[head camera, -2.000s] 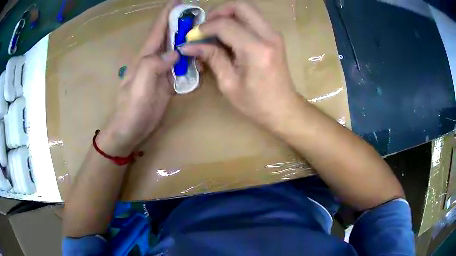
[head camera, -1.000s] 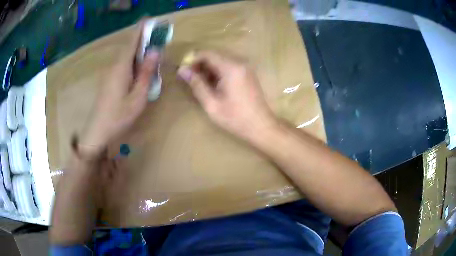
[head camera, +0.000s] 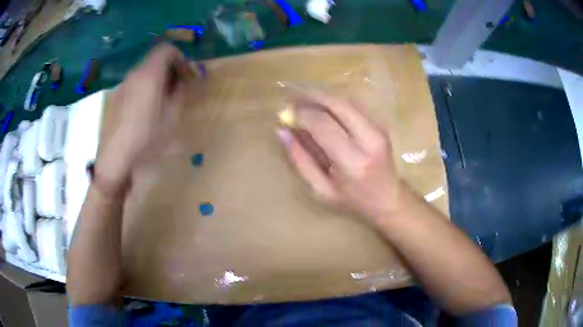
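Observation:
My left hand (head camera: 144, 105) is blurred over the cardboard sheet's (head camera: 256, 249) upper left edge, fingers pointing away from me. A small bluish spot shows by its fingertips; I cannot tell whether it is held. My right hand (head camera: 342, 153) is above the middle right of the cardboard, thumb and index finger apart, with nothing seen between them. A pale yellow finger cot (head camera: 287, 116) covers one fingertip. Two blue-green dots, one upper (head camera: 197, 159) and one lower (head camera: 206, 209), lie on the cardboard between the hands.
White housings (head camera: 51, 185) stand in rows at left. Blue batteries (head camera: 286, 11), some with brown pieces, lie on the green bench beyond the cardboard. A dark mat (head camera: 511, 153) with a thin rod (head camera: 455, 121) is at right. A pale upright post (head camera: 463, 32) stands at the back.
The white housing that was in my left hand is no longer seen there. My left hand has moved up and left. My right hand has moved right and down in the picture; the view has shifted.

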